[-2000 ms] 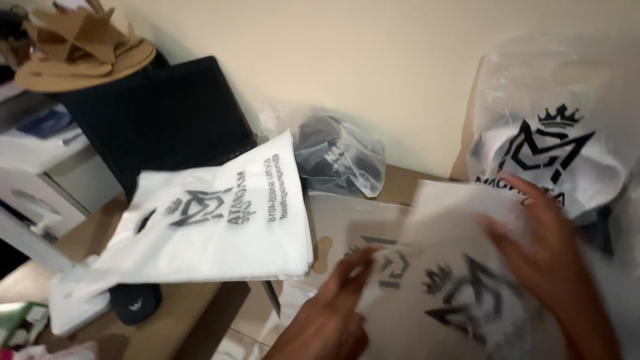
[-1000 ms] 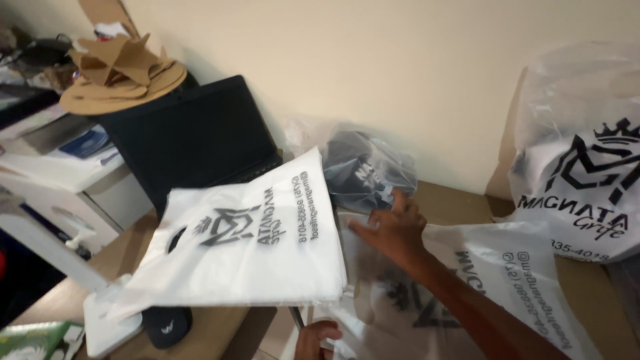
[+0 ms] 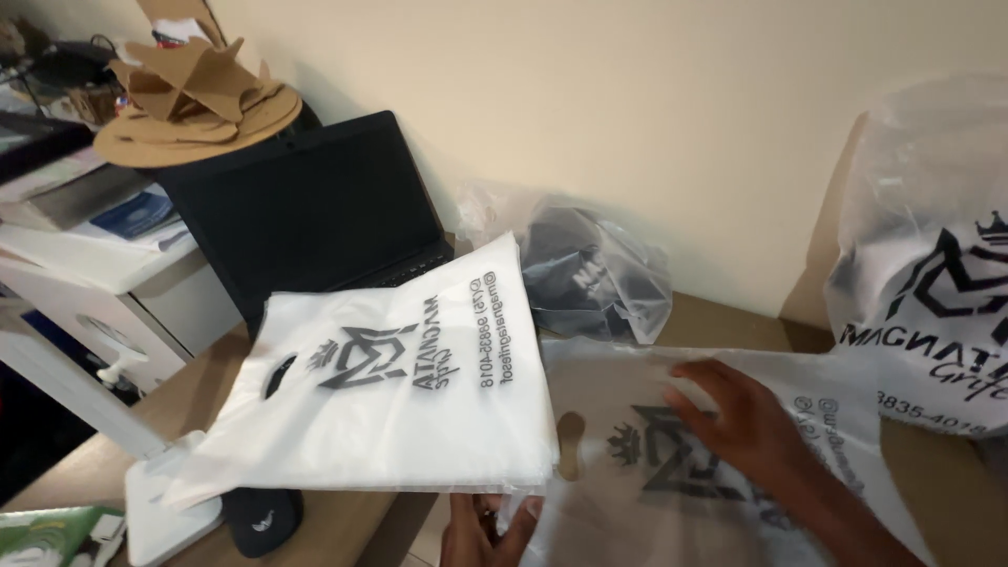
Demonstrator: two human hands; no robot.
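A stack of white plastic carrier bags (image 3: 409,425) with black print and a punched handle lies across the laptop's front. Beside it, one flat translucent plastic bag (image 3: 598,504) is spread on the desk. My left hand (image 3: 492,528), at the bottom middle, pinches this bag's edge near its handle end, close under the stack. My right hand (image 3: 732,417) lies over the flat bag's print with fingers spread, holding nothing; whether it touches the plastic I cannot tell. A filled printed bag (image 3: 929,276) stands at the right, and a clear bag with a dark item (image 3: 583,276) sits by the wall.
An open black laptop (image 3: 315,213) stands behind the stack. Cardboard pieces (image 3: 189,102) rest at its upper left. A white lamp base (image 3: 169,496), a black mouse (image 3: 264,520) and a green package (image 3: 63,535) are at the lower left. The desk's edge runs below the stack.
The translucent bag, raised and blurred between my hands two seconds ago, now lies flat on the desk. My right hand has moved from near the clear bag onto the flat bag's print since one second ago.
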